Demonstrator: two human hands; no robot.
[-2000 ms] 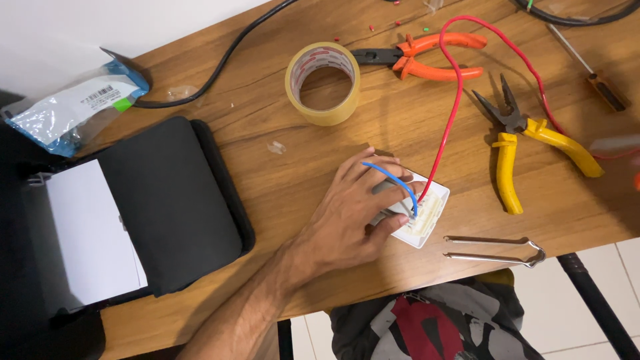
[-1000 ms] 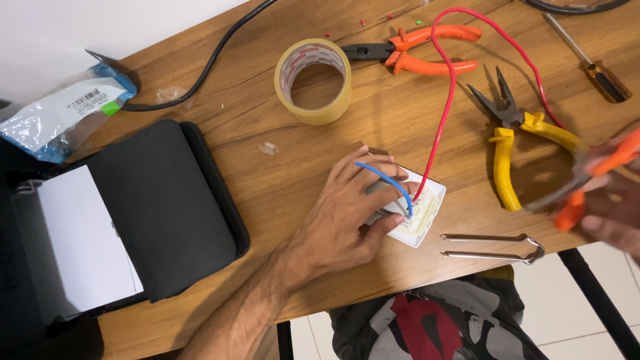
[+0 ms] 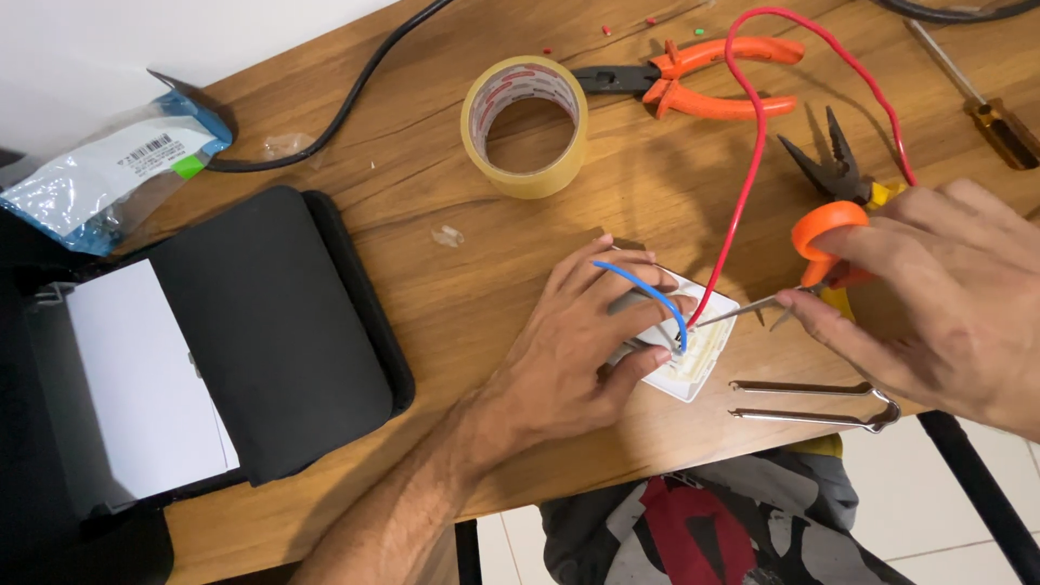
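Note:
My left hand [image 3: 581, 341] holds a white plastic electrical plate [image 3: 700, 370] down on the wooden table. A short blue wire [image 3: 646, 286] and a long red wire [image 3: 743, 191] rise from the plate between and beside my fingers. My right hand [image 3: 934, 301] grips orange-handled scissors [image 3: 821, 236], whose blades are slightly apart. One blade tip reaches the plate close to the foot of the red wire; whether it touches is unclear. Yellow-handled pliers [image 3: 837, 166] lie partly hidden behind my right hand.
Orange-handled pliers [image 3: 707, 77] lie beyond a tape roll [image 3: 524, 126]. A screwdriver [image 3: 1003, 130] is at the far right, metal tweezers [image 3: 812, 414] near the front edge. Left are a black case [image 3: 276, 333], white paper [image 3: 146, 374], a plastic packet [image 3: 114, 175] and a black cable [image 3: 353, 106].
My right hand, out of view at first, has come in from the right with the scissors and moved left to the plate. My left hand has stayed on the plate.

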